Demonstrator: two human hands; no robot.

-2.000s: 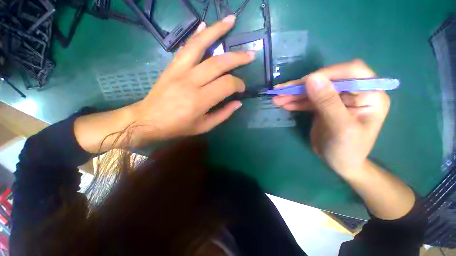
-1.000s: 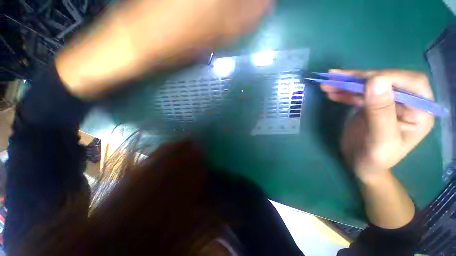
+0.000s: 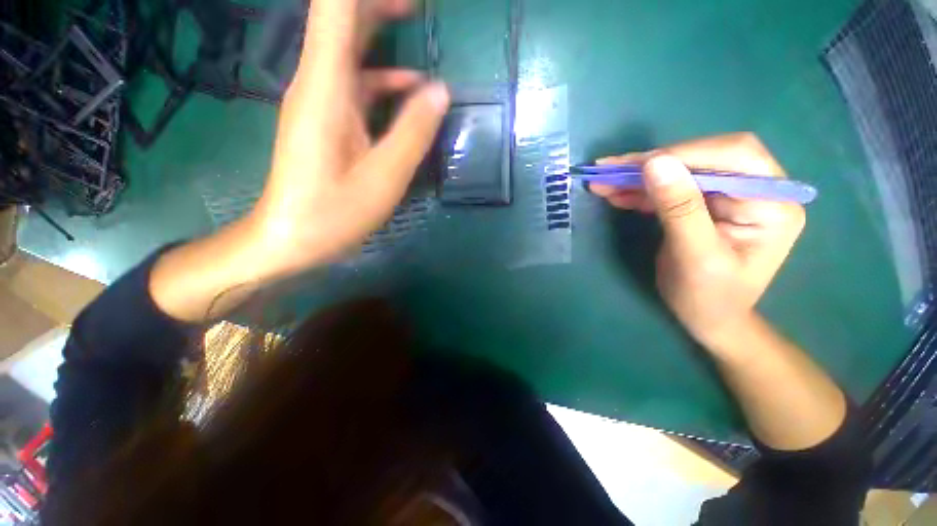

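My right hand (image 3: 719, 221) holds blue-purple tweezers (image 3: 740, 185), their tip at the right edge of the small black pads (image 3: 557, 195). The pads lie in a stacked column on a clear liner sheet (image 3: 541, 247). A black rectangular frame (image 3: 478, 200) lies flat left of that liner, its upper end cut off by the picture's top edge. My left hand (image 3: 344, 154) is left of the frame, partly blurred, fingers apart, with nothing seen in it. A second pale sheet with slot-like marks (image 3: 396, 231) lies partly under my left hand and forearm. Whether the tweezers grip a pad cannot be told.
A tangled heap of black frames (image 3: 72, 82) is at the upper left, with more loose frames beside it. Dense rows of black frames (image 3: 889, 134) stand at the far right. More black parts (image 3: 909, 411) are at the lower right. The green mat (image 3: 637, 339) lies beneath.
The earlier frame under my left hand is gone from the middle, and a frame now lies beside the liner. My left hand has come back down-left from the top. The tweezers have moved left to the pads.
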